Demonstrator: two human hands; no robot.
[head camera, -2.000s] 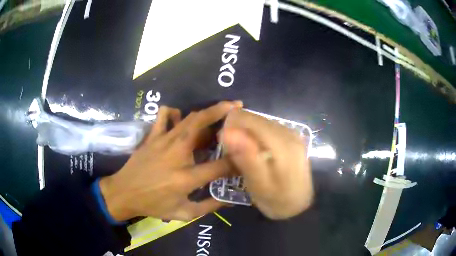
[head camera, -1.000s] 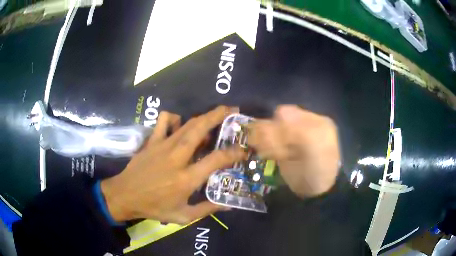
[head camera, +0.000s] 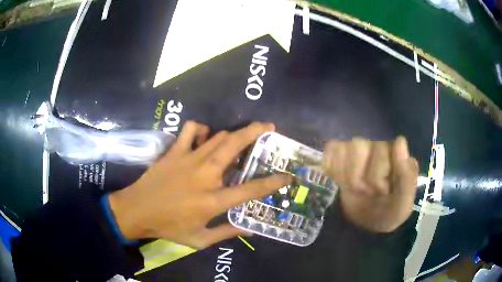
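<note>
The clear power strip housing (head camera: 275, 234) lies open on the black sheet, with a circuit board, a yellow transformer (head camera: 301, 195), small blue and white parts and metal contacts (head camera: 262, 213) inside. My left hand (head camera: 190, 190) holds the housing by its left side, with a finger reaching over the board. My right hand (head camera: 374, 179) is blurred at the housing's upper right side, fingers curled; whether it holds anything cannot be told. A shiny plastic bag (head camera: 104, 146) lies left of my left hand, with a small white plug (head camera: 41, 118) at its end.
The black printed sheet (head camera: 330, 82) is taped to the bench. A green conveyor belt (head camera: 374, 19) runs behind, with part of a clear-wrapped item (head camera: 454, 6) at the top right. Tape strips (head camera: 421, 242) lie at the right. Part of a person shows at the lower right corner.
My right hand has moved right, off the middle of the housing, uncovering the board and yellow transformer. My left hand stays on the housing. The wrapped item on the belt has moved toward the top edge.
</note>
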